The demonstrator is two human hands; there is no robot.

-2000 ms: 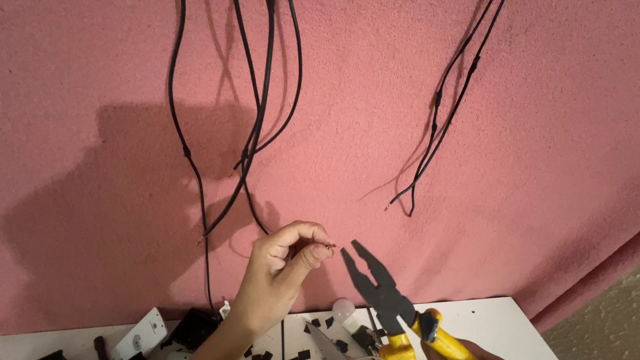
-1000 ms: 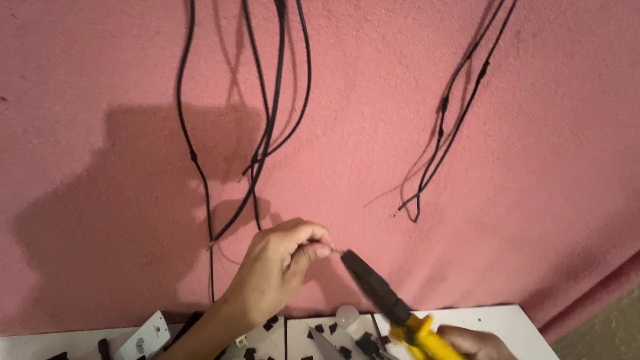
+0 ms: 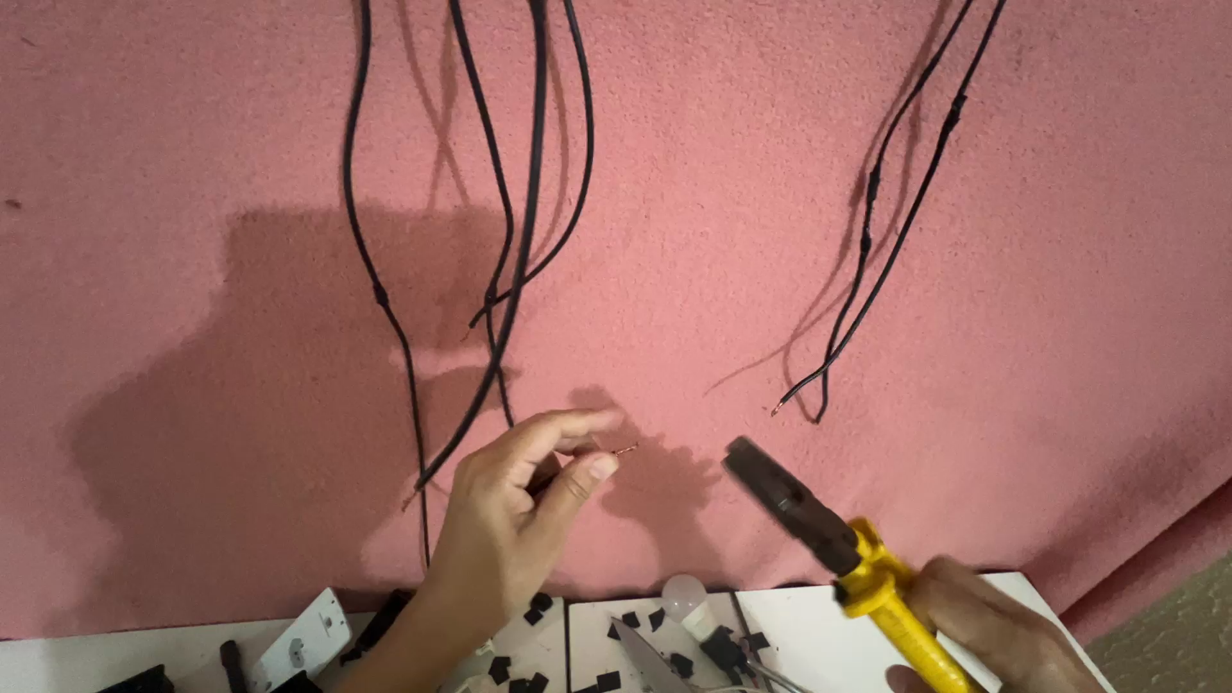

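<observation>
My left hand (image 3: 539,481) pinches a black wire between thumb and fingers, and its bare copper end (image 3: 626,449) sticks out to the right. My right hand (image 3: 991,616) grips combination pliers (image 3: 799,510) by their yellow handles at the lower right. The pliers' dark jaws point up and left, apart from the copper end. Black wires (image 3: 532,164) hang on the left and middle, one with a bare copper tip (image 3: 408,500) beside my left hand. Another looped pair of black wires (image 3: 929,173) hangs at the right, with taped-looking thicker spots and a bare tip (image 3: 776,409).
A pink wall (image 3: 693,241) stands behind. Along the bottom runs a white surface (image 3: 799,626) bearing a light bulb (image 3: 685,599), a white socket plate (image 3: 306,640), black scraps (image 3: 608,681) and a pointed metal blade (image 3: 647,656). A grey textured surface (image 3: 1165,626) shows at the lower right.
The pliers' jaws, apart two seconds ago, came to the copper end one second ago and are now away from it to the right. My left hand still holds the wire.
</observation>
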